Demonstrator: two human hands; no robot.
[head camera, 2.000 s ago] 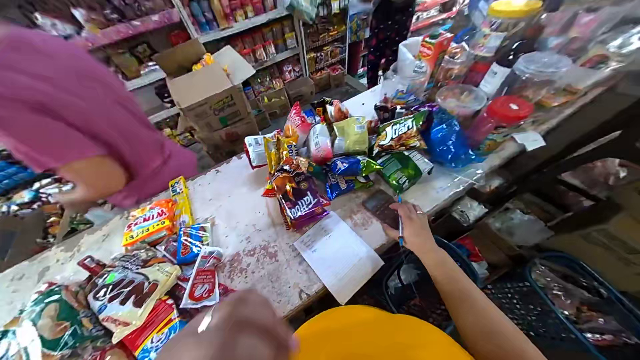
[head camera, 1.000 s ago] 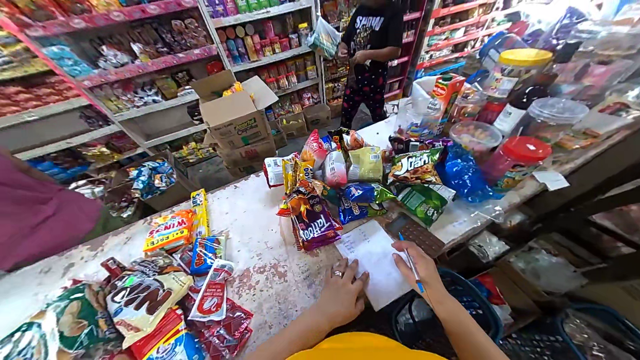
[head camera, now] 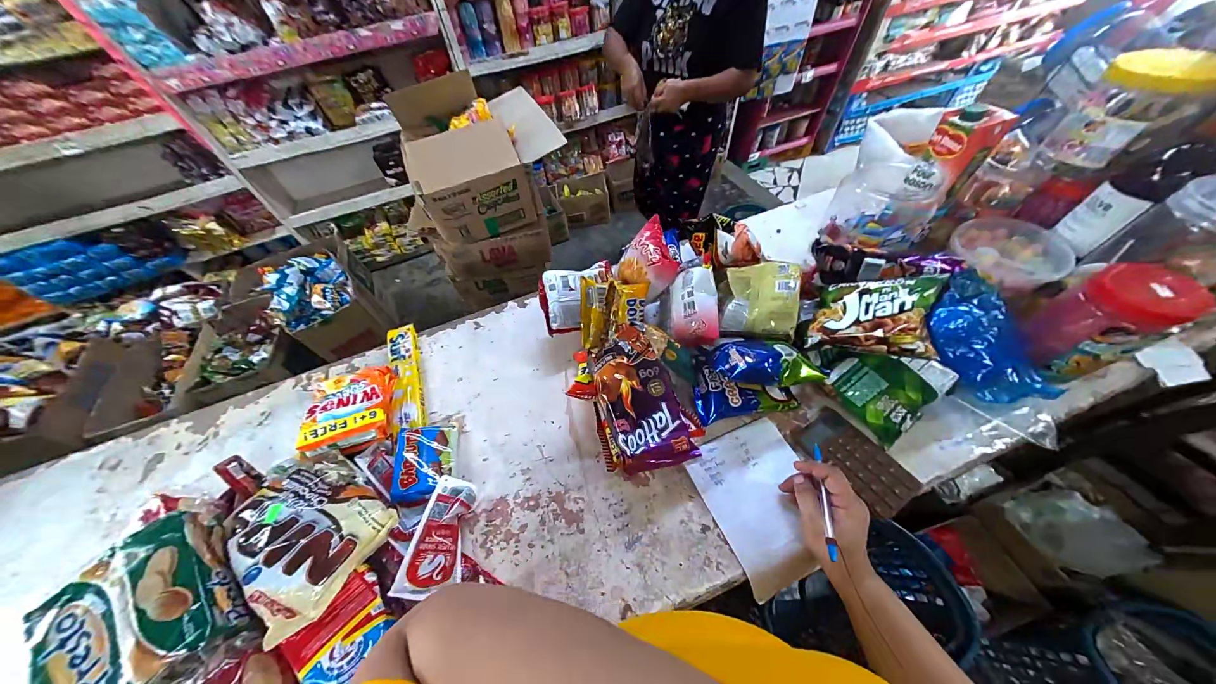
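My right hand point(head camera: 836, 518) holds a blue-tipped pen point(head camera: 825, 503) and rests at the right edge of a sheet of paper point(head camera: 750, 494) with handwriting on it. A brown calculator point(head camera: 860, 461) lies just beyond that hand, partly under a green snack pack point(head camera: 883, 389). My left forearm point(head camera: 532, 636) crosses the bottom of the view, and the left hand itself cannot be made out. A purple Tattoos snack pack point(head camera: 646, 408) lies by the paper's upper left corner, in a heap of snack packs. More packs, among them a cream-coloured one point(head camera: 304, 541), lie at the left.
The worn white counter point(head camera: 532, 380) runs across the view. Jars with red point(head camera: 1149, 296) and yellow lids stand at its right. Beyond it are open cardboard boxes point(head camera: 475, 180), stocked shelves and a standing person point(head camera: 689, 85). Plastic baskets point(head camera: 912, 589) sit below the near edge.
My left hand, flat on the paper a second ago, has left it, and the forearm now lies across the bottom. The person in pink seen at the left earlier is out of view.
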